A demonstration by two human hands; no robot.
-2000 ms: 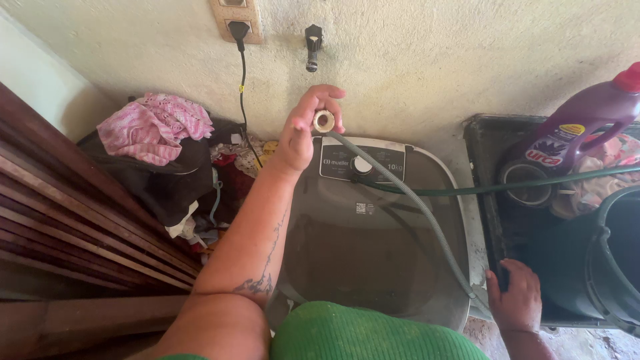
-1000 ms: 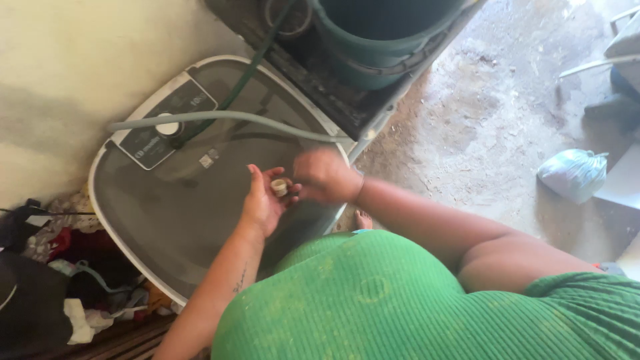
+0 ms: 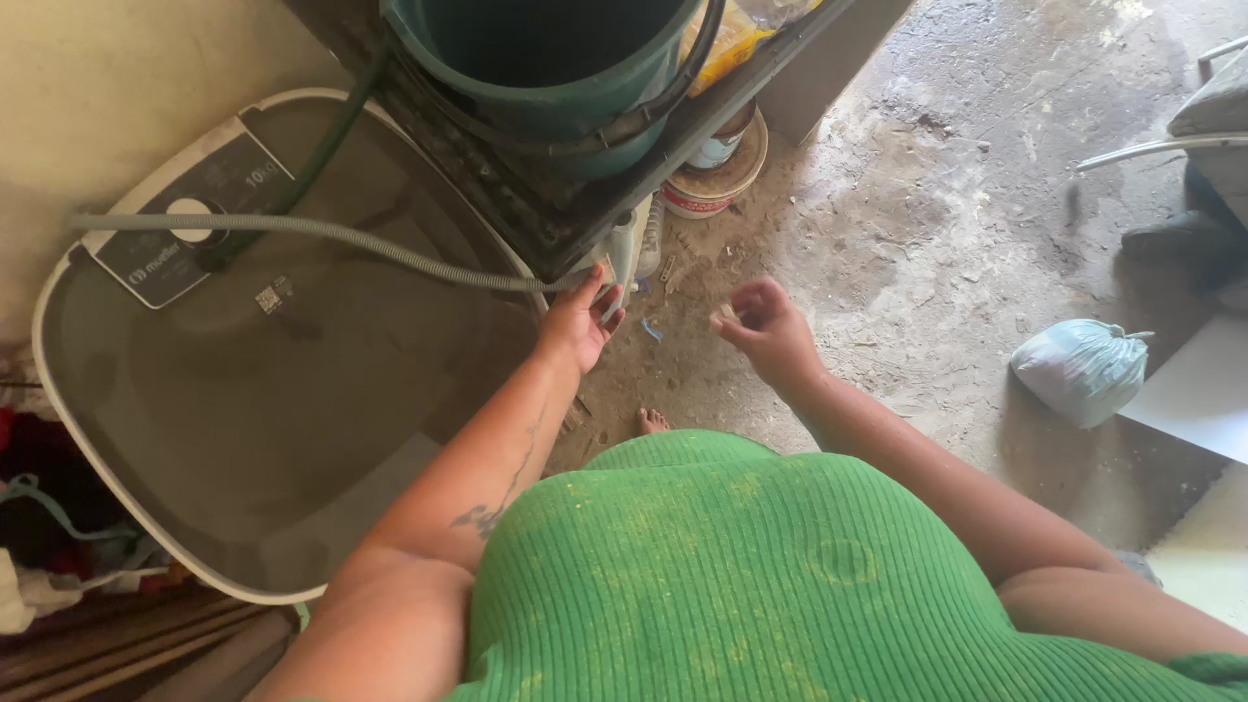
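My left hand point(image 3: 579, 327) is at the right edge of the washing machine lid point(image 3: 322, 390), beside the end of a grey corrugated hose point(image 3: 390, 258); whether its fingers grip the hose cannot be told. Farther right, over the floor, my right hand point(image 3: 765, 327) pinches a small pale fitting point(image 3: 726, 314), blurred, between thumb and fingers. The grey hose runs across the lid and over the white knob point(image 3: 193, 220) of the control panel. A dark green hose point(image 3: 327, 146) passes from that panel up toward the bucket.
A dark green bucket point(image 3: 556, 107) stands on the black sink unit point(image 3: 585, 219) above my left hand. Paint cans point(image 3: 717, 175) sit on the floor beneath its edge. A tied plastic bag point(image 3: 1082, 370) lies on the concrete floor at the right. Clothes point(image 3: 58, 526) are piled at the lower left.
My hands, close together one second ago, are now apart: the left is by the hose end, the right out over the floor. The view has swung right since the first frame.
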